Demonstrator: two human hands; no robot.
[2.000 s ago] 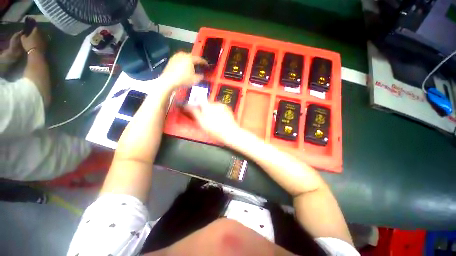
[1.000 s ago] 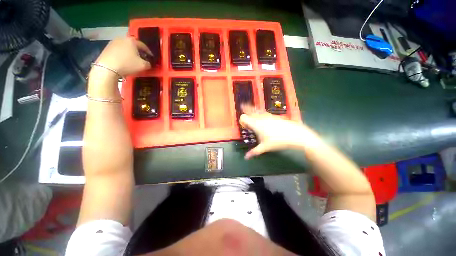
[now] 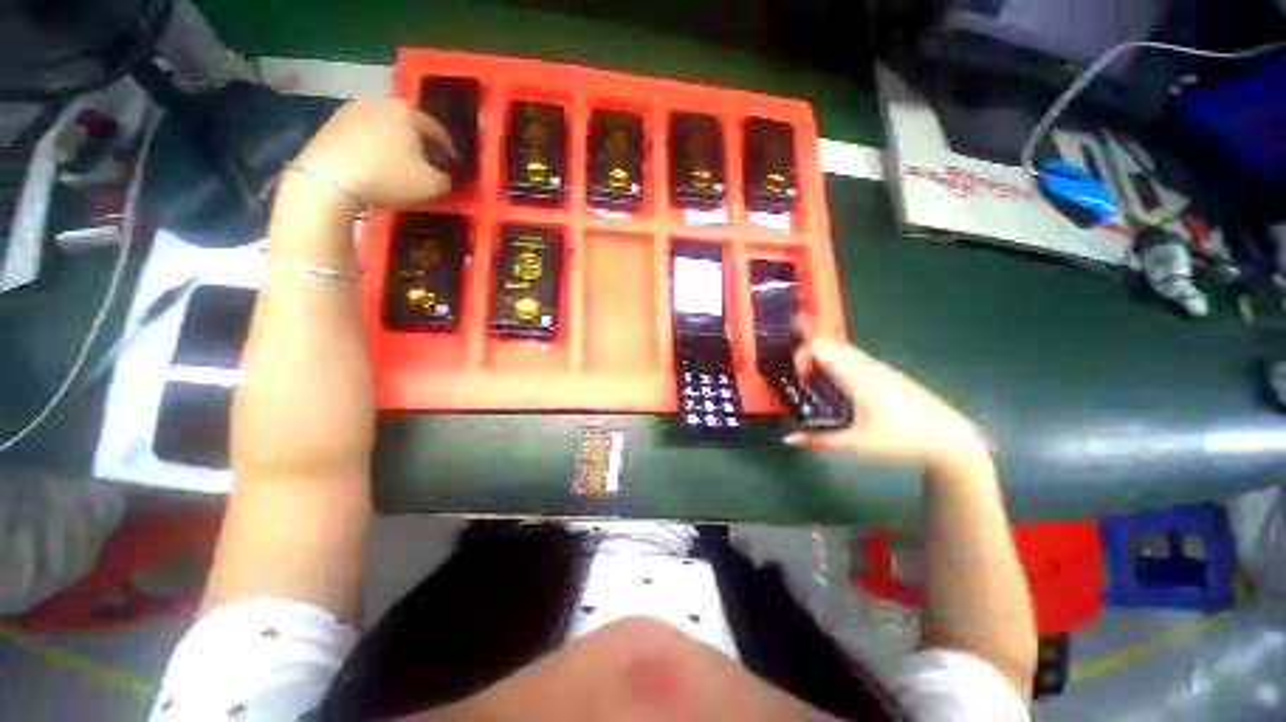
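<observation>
The orange-red phone tray [image 3: 480,389] lies in front of me. My left hand [image 3: 378,158] is at its top-left pocket, fingertips at a dark phone [image 3: 451,116]; whether it grips it is unclear. An open flip phone [image 3: 705,339] with a lit white screen lies in the fourth near-row pocket, its keypad over the tray's near edge. My right hand [image 3: 860,409] is at the keypad half of an open flip phone [image 3: 776,303] with a dark screen, in the near-right pocket. Closed phones with gold marks [image 3: 526,282] lie in other pockets; the middle near-row pocket holds none.
A small brown-and-white piece [image 3: 599,461] lies on the green mat near the tray. Two black slabs [image 3: 198,409] lie on a white sheet [image 3: 127,437] at left, near a fan base. At right are a printed white box [image 3: 931,176], a blue connector [image 3: 1078,191] and a cable.
The fourth near-row phone now shows a lit screen. My right hand has moved right to the last near-row phone, which has been opened. My left hand stays at the top-left pocket.
</observation>
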